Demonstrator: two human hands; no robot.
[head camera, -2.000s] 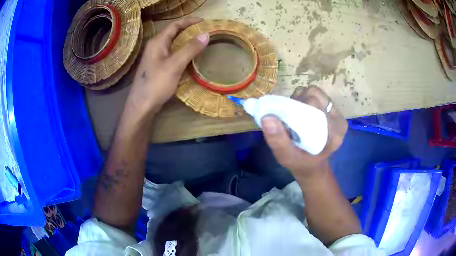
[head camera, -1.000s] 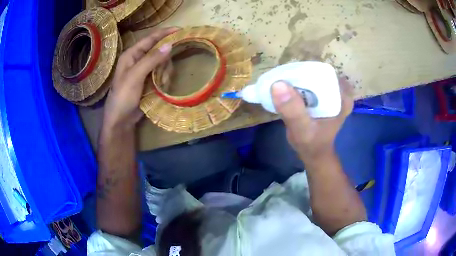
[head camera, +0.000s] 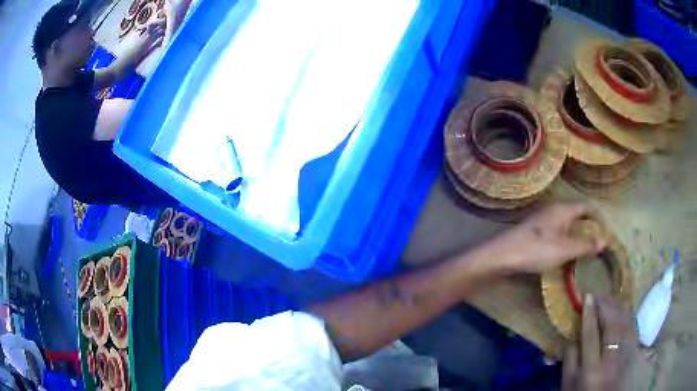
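Observation:
A woven tan ring (head camera: 562, 304) with a red collar is at the lower right, over the table's near edge. My left hand (head camera: 552, 238) holds its upper side, fingers at the rim. My right hand (head camera: 604, 344) touches its lower right part with the fingers; a ring shows on one finger, and the hand is partly cut off by the bottom edge. The white glue bottle (head camera: 655, 309) with a thin blue tip lies on the table right of my right hand, held by neither hand.
Stacked woven rings (head camera: 500, 176) stand on the table (head camera: 451, 252) behind my hands. A large blue tray (head camera: 336, 256) with a white liner lies left of them. A green crate (head camera: 145, 305) holds more rings. A person in dark clothing (head camera: 65, 145) works at the upper left.
The view has swung to the left, so the blue tray and another person now show. My right hand has let go of the glue bottle and is now at the ring.

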